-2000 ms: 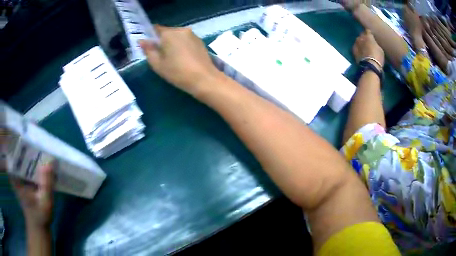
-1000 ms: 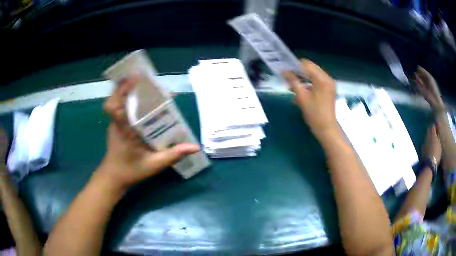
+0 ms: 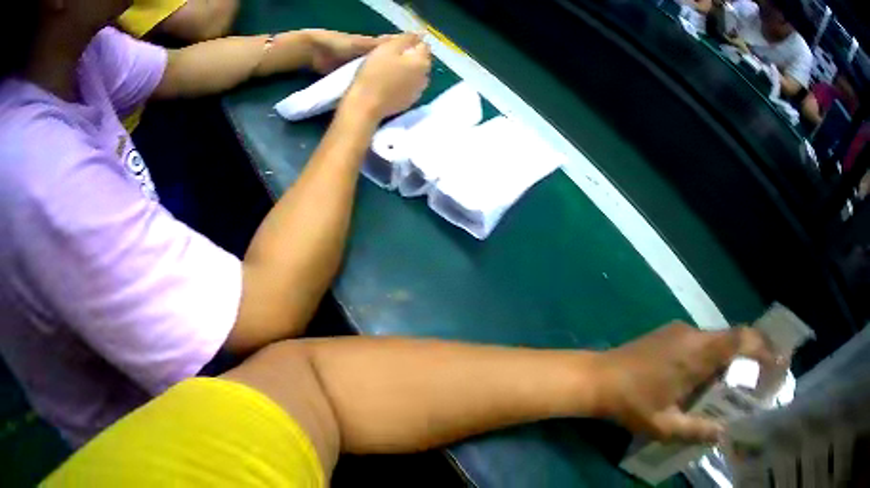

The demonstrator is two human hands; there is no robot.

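My left hand reaches to the lower right of the view and grips a pale carton. The carton is tilted, with its end flap standing open at the upper right. A small white piece shows at its open end, beside my fingers. A blurred grey-white printed paper shape with dark marks covers part of the lower right corner. I cannot tell whether it is one leaflet or the stack. My right hand is not in view.
Several white wrapped pouches lie on the green bench. A co-worker's hand holds another white pouch at upper left. A pale rail edges the bench; the dark green conveyor runs beyond. People sit farther off, upper right.
The view has swung left, so the pouches and a co-worker's arms now show large. My left hand and the carton have shifted to the lower right. My right hand has left the picture.
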